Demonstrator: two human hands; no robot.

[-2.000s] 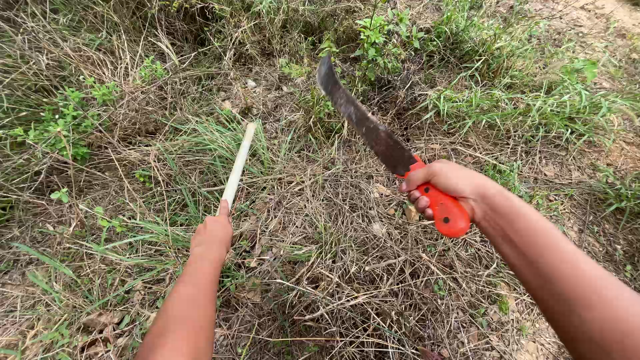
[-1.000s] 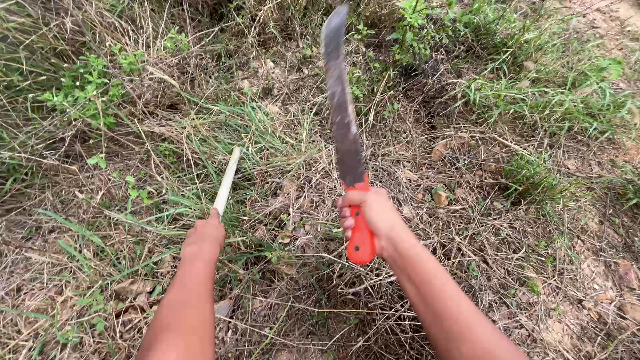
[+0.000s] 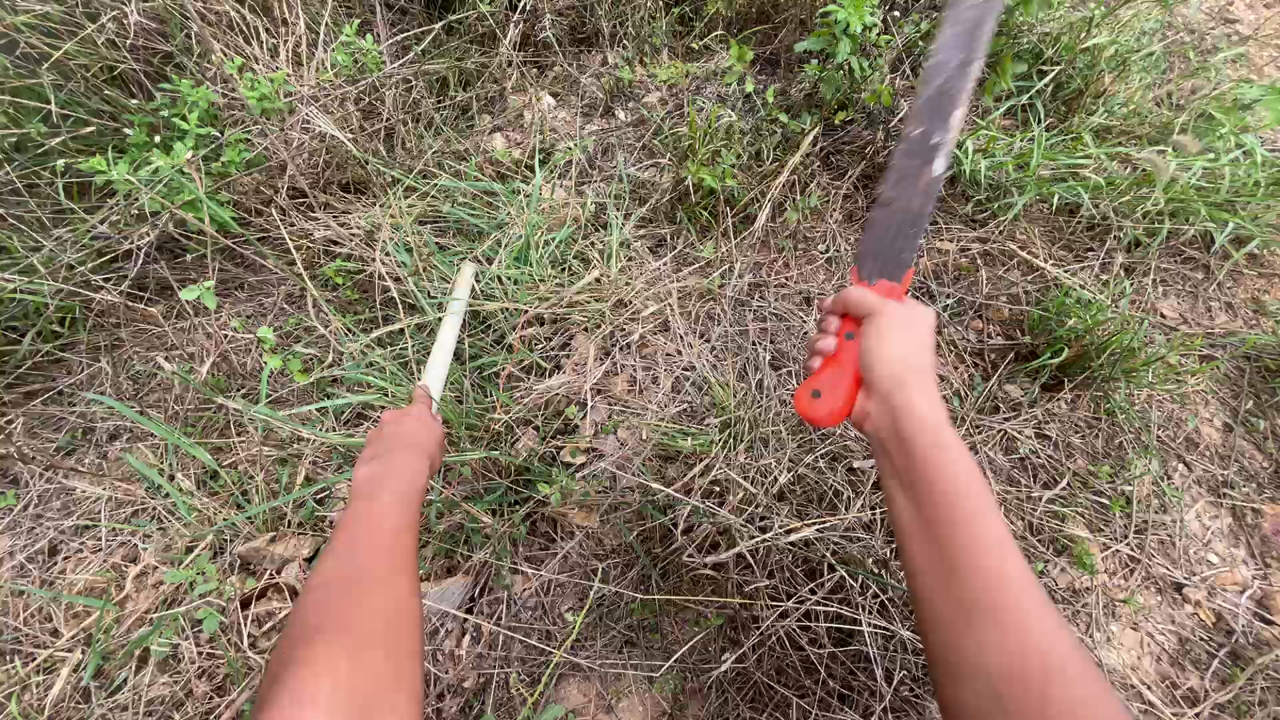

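My left hand (image 3: pixel 400 440) grips a pale, straight stick (image 3: pixel 449 330), which points up and away from the fist over the grass. Its lower end is hidden in the hand. On the right, my right hand (image 3: pixel 885 340) is closed around the red handle of a machete (image 3: pixel 922 150). The handle shows dark rivets, and its rounded butt sticks out below the fingers. The dark, worn blade points up and slightly right, with its tip cut off by the top edge of the view. Stick and blade are apart.
Dry, matted grass (image 3: pixel 700 520) covers the ground. Green grass tufts (image 3: pixel 1100 330) grow at the right, and leafy weeds (image 3: pixel 180 150) stand at the upper left. A small leafy plant (image 3: pixel 850 45) is near the blade. A flat stone (image 3: pixel 447 592) lies beside my left forearm.
My right hand has moved right with the machete since a second ago, and the blade now leans right instead of slightly left. My left hand still holds the stick.
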